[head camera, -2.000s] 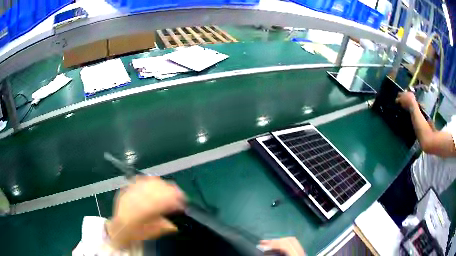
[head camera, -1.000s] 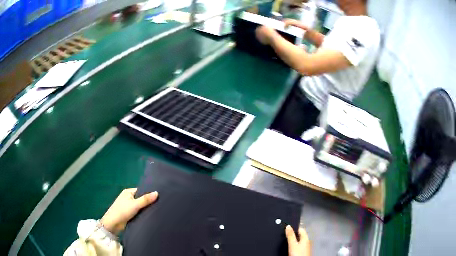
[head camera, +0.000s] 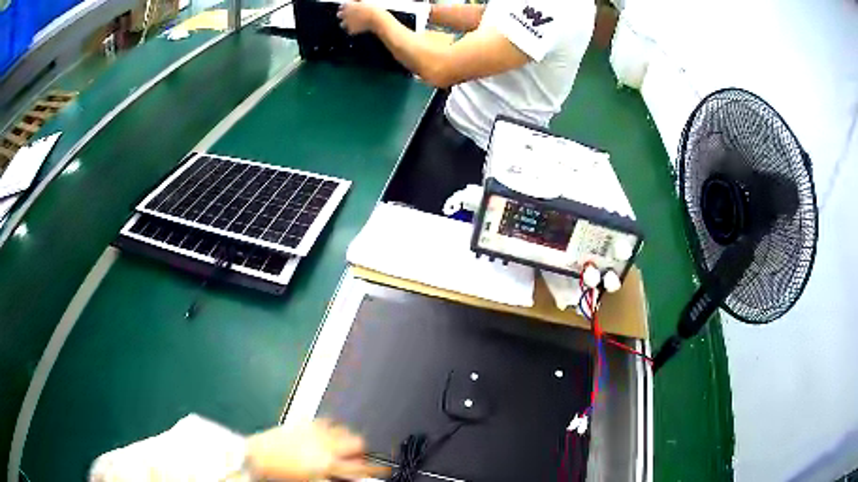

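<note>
A solar panel (head camera: 405,353) lies black back up on the silver-framed test station top (head camera: 621,405). Its output cable (head camera: 410,457) is bunched in a dark coil near the bottom edge. My left hand (head camera: 315,450) reaches from the lower left beside the coil; its fingers are blurred, and whether they touch the cable is unclear. My right hand is out of the picture. The bench meter (head camera: 555,226) stands behind the panel with lit digits. Red and blue test leads (head camera: 598,353) hang from it to white clips (head camera: 578,424) over the panel's right side.
Two stacked solar panels (head camera: 246,202) lie cells up on the green bench (head camera: 122,377), with a cord. White paper (head camera: 442,254) and a cardboard sheet (head camera: 626,306) lie by the meter. A pedestal fan (head camera: 748,202) stands right. A co-worker (head camera: 527,56) holds a dark panel at the back.
The panel held in both my hands now lies on the test station. My left hand has moved to its lower left side; my right hand has left the picture. The view has turned right.
</note>
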